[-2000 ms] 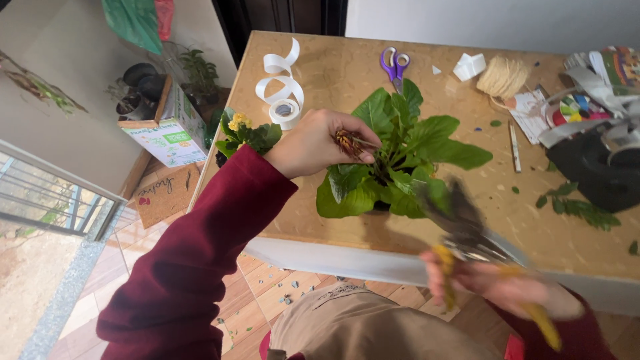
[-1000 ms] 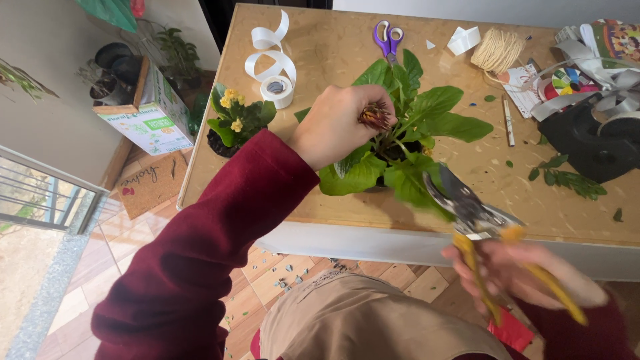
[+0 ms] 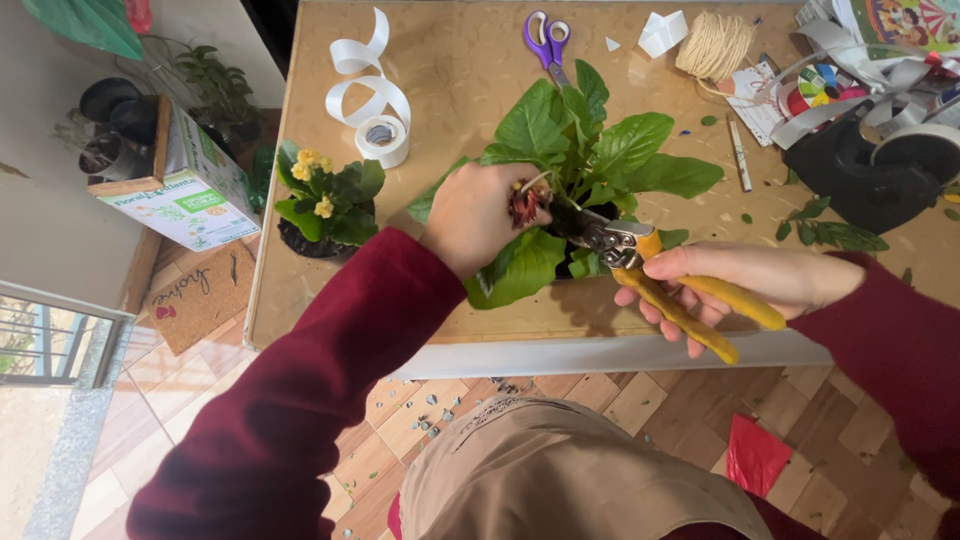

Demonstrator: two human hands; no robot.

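Observation:
A leafy green potted plant (image 3: 630,154) stands near the table's front edge, its dark pot mostly hidden by leaves. My left hand (image 3: 484,214) is closed around a bunch of withered reddish flower heads (image 3: 527,202) at the plant's left side, and a pale stem shows by the fingers. My right hand (image 3: 720,285) holds pruning shears (image 3: 626,251) with yellow handles from the right. Their blades reach in among the stems close to my left hand; the tips are hidden, so what lies between them cannot be seen.
On the table (image 3: 465,45) are a small yellow-flowered potted plant (image 3: 322,199), a white ribbon roll (image 3: 382,139), purple scissors (image 3: 547,45), a twine ball (image 3: 716,46), a pen (image 3: 739,154), cut leaves (image 3: 832,229) and a black tape dispenser (image 3: 870,165). A cardboard box (image 3: 187,191) stands left.
The shears in my right hand have moved left, from beside the plant to in among its stems. My left hand stays on the withered flower heads.

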